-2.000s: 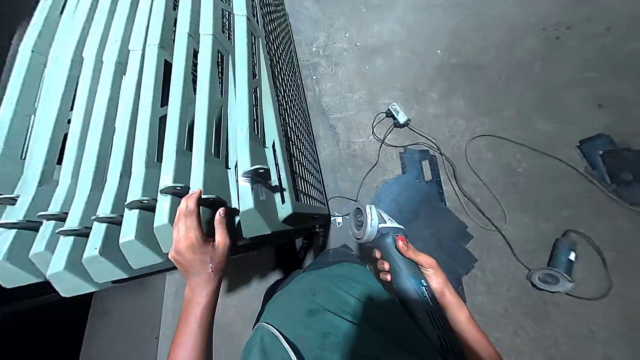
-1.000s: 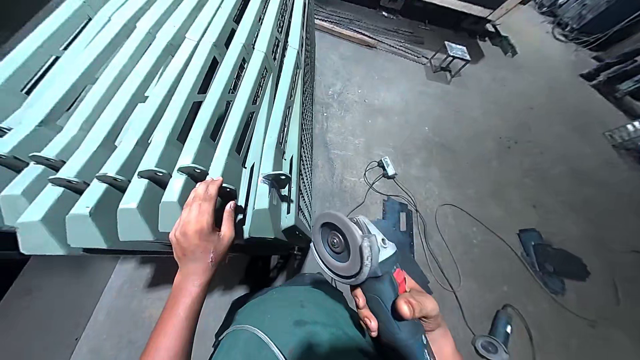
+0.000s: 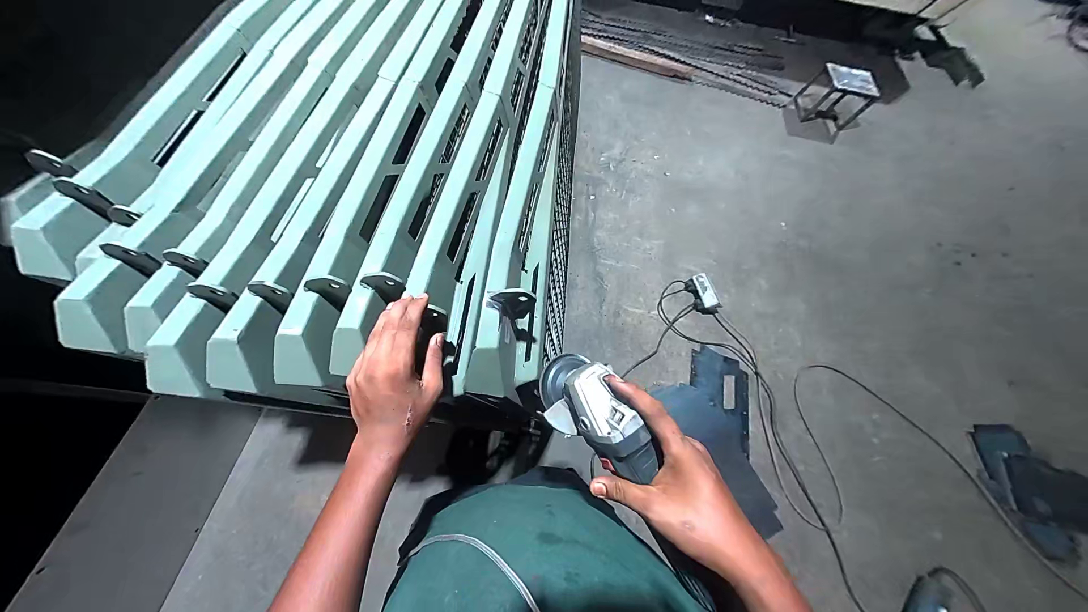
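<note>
Pale green metal parts [image 3: 246,331] stand side by side in a row at the left, each with a dark tab near its front end. My left hand [image 3: 395,365] rests on the front end of one part near the right of the row, its fingers over the top edge. An angle grinder [image 3: 608,408] is in my right hand [image 3: 671,467], its disc close to the right front corner of the row. Whether the disc touches anything, or spins, I cannot tell. A dark mesh panel [image 3: 563,195] runs along the row's right side.
On the concrete floor to the right lie a power socket block [image 3: 704,292], looping cables [image 3: 765,391], a dark sheet [image 3: 731,442] and dark pieces [image 3: 1020,484]. Part of another tool [image 3: 931,591] shows at the bottom. Farther off are a small metal stool [image 3: 852,81] and long bars [image 3: 680,59].
The grinder has turned in my right hand, its disc now toward the row's right front corner. My left hand stays at the front ends of the green parts.
</note>
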